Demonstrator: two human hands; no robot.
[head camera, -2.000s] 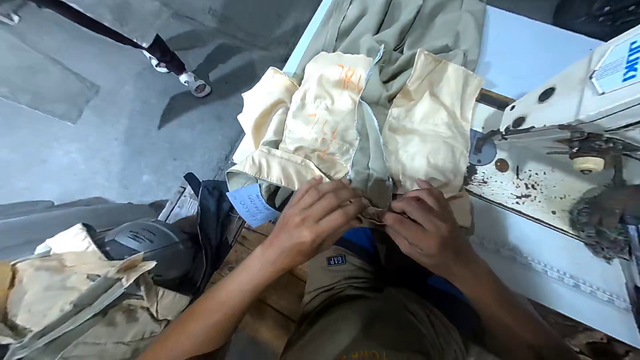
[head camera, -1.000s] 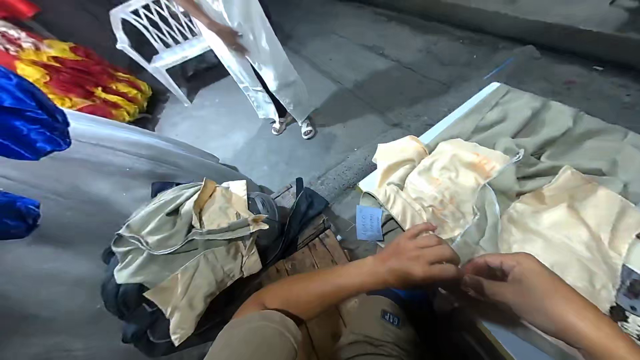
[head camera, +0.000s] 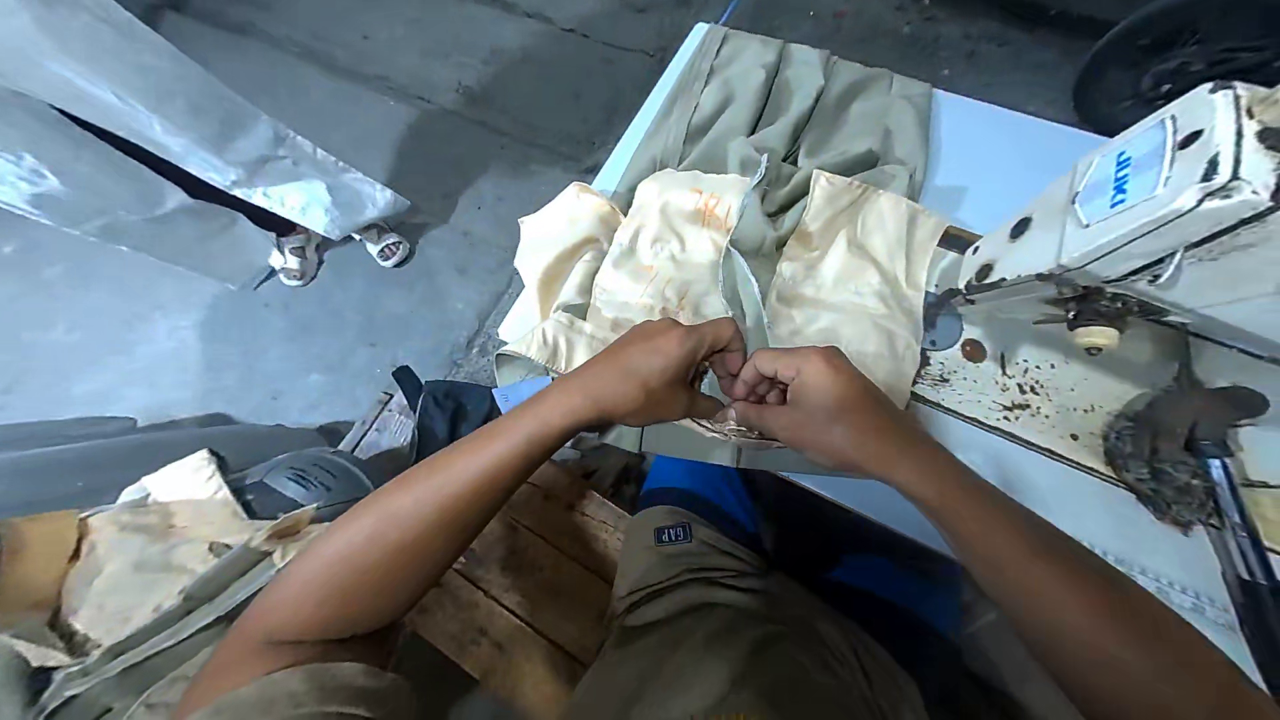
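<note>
Olive-grey trousers (head camera: 790, 95) lie across the sewing table, with cream pocket linings (head camera: 850, 270) spread over them. One lining (head camera: 670, 240) bears orange marks. My left hand (head camera: 665, 375) and my right hand (head camera: 815, 400) meet at the garment's near edge, the waist part by its look. Fingers of both hands pinch the cloth there, thumbs close together; the fingertips partly hide what lies between them. A blue paper tag (head camera: 520, 392) shows left of my left wrist. To the right of my hands is the head of a Juki sewing machine (head camera: 1110, 200).
A wooden bench (head camera: 530, 560) is below my left arm. More cut garments (head camera: 150, 550) are heaped at the lower left. A person in light trousers (head camera: 200, 150) stands on the concrete floor (head camera: 480, 110) at the upper left. A black wheel (head camera: 1170, 60) is at the upper right.
The view has swung left and back between the frames. My hands stay close together at the garment's edge. The person in light trousers shows nearer the left edge than one second ago.
</note>
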